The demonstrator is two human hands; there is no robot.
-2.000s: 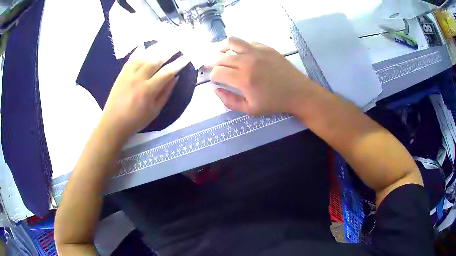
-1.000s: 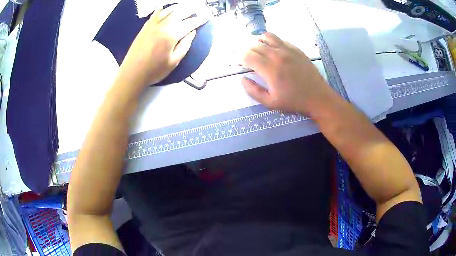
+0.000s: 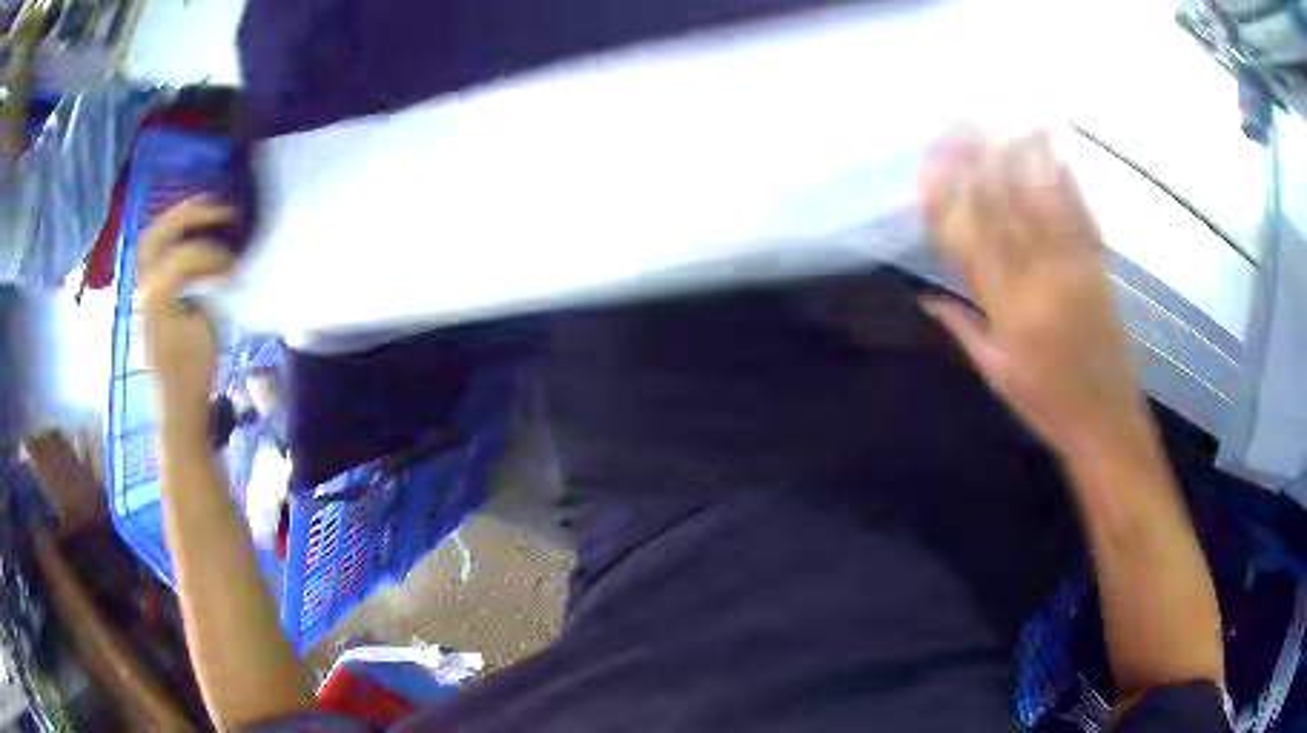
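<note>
My left hand is beyond the left end of the table, over a blue basket, with its fingers curled against a dark cloth. Blur hides whether it grips the cloth. My right hand is at the table's front edge on the right, fingers apart and blurred, with nothing visible in it. The stack of dark navy panels lies along the far side of the white table. The needle area and the pale pieces cannot be made out.
The blue mesh basket stands left of the table end. Another blue basket is below the table. A red and white item lies low on the brown floor. Dark clothing covers my lap. Metal machine parts show at the upper right.
The view has swung left and down. My left hand has moved from the dark rounded piece by the needle to the basket side. My right hand has left the needle area and opened.
</note>
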